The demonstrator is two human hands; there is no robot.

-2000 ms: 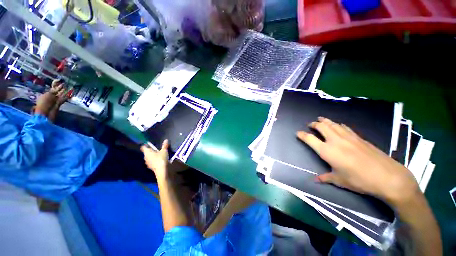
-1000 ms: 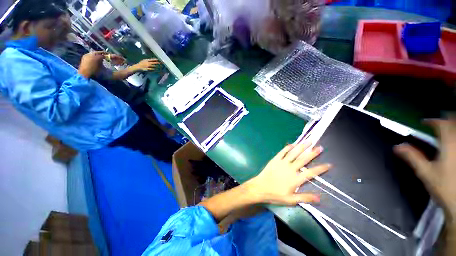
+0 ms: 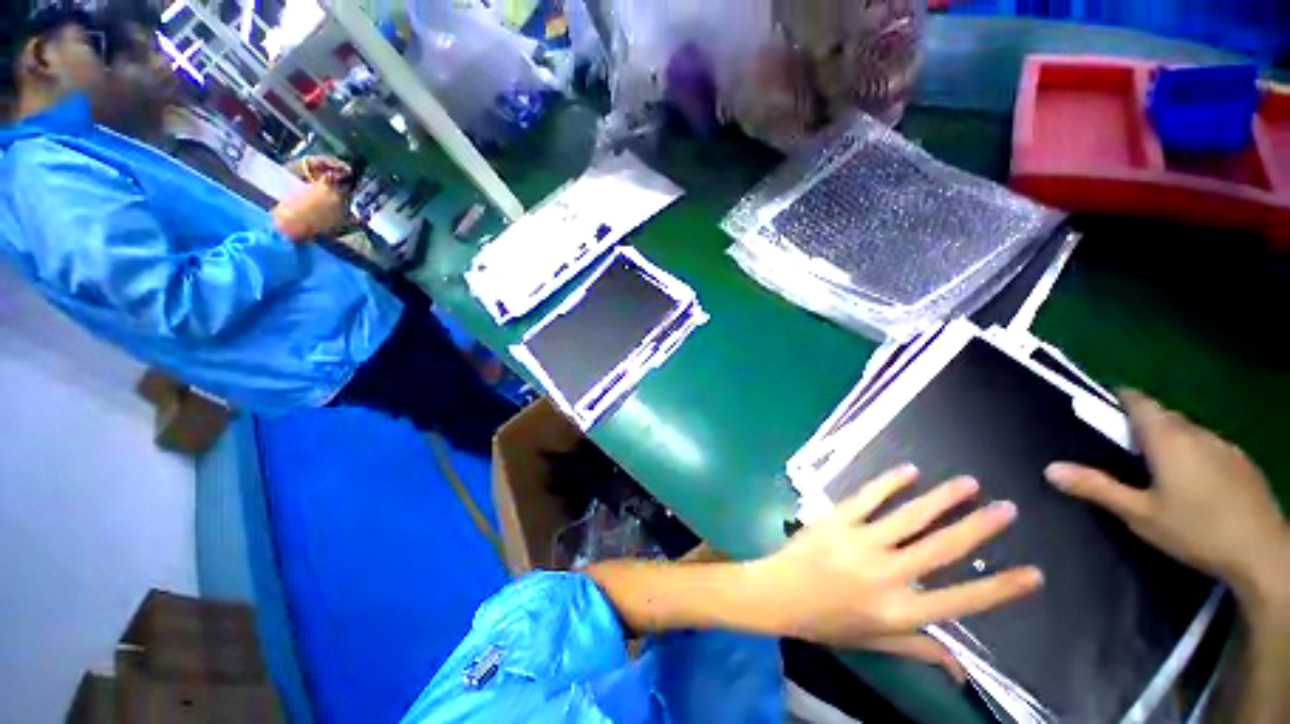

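A main stack of large black sheets point(image 3: 990, 439) with white margins lies on the green bench at the lower right, its edges uneven. My left hand point(image 3: 891, 566) lies spread on the stack's left part, fingers apart, holding nothing. My right hand point(image 3: 1188, 495) is at the stack's right edge, thumb over the top sheet, the other fingers by the white edge; whether it grips a sheet cannot be told. A smaller black sheet pile point(image 3: 601, 333) with white margins lies to the left. The front of the main stack is cut off by the picture's edge.
Bubble wrap point(image 3: 898, 226) lies behind the main stack. White cut-out sheets point(image 3: 573, 234) lie beyond the small pile. A red tray point(image 3: 1082, 120) with a blue bin point(image 3: 1203, 108) is at the rear right. Crumpled plastic bags point(image 3: 792, 64) are at the back. A cardboard box point(image 3: 524, 488) and a person in blue point(image 3: 184, 269) are left.
My left hand has moved from the small pile onto the main stack, then further right across it. My right hand has come down to the stack's right edge. The view has shifted left.
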